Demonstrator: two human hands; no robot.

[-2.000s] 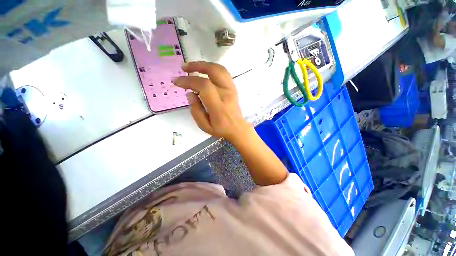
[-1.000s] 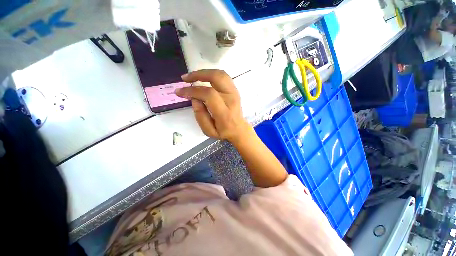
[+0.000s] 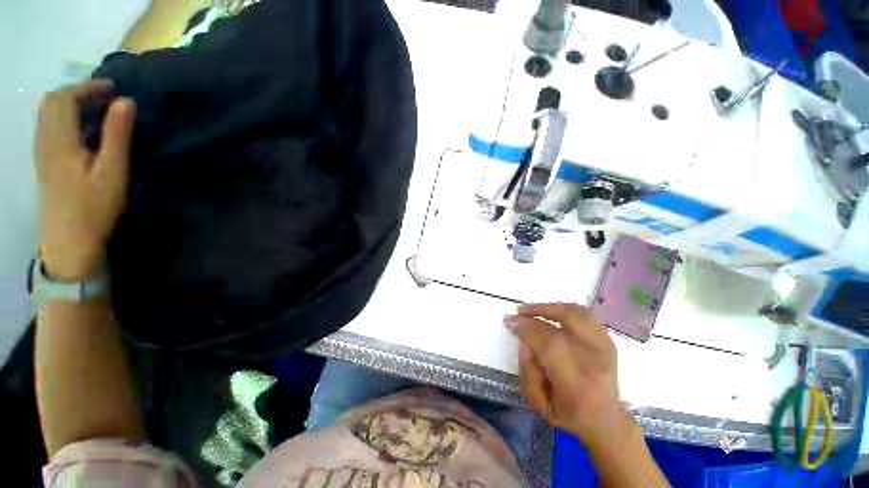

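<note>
A large black garment lies in a heap on the left part of the white table and hangs over its front edge. My left hand is at its left side, fingers curled at the cloth's edge. My right hand is over the table's front, thumb and forefinger close together; I cannot tell if they hold anything small. The smartphone, pink screen lit, lies on the machine bed beyond my right hand. The needle area of the sewing machine shows between the cloth and the phone.
The white machine head with blue stripes reaches in from the right. Green and yellow scissors hang at the table's right front. A ruled strip runs along the front edge. Blue plastic shows below the table.
The view has swung left, bringing in the garment, my left hand and the needle area. My right hand is off the phone, left of it. The phone's screen is pink again.
</note>
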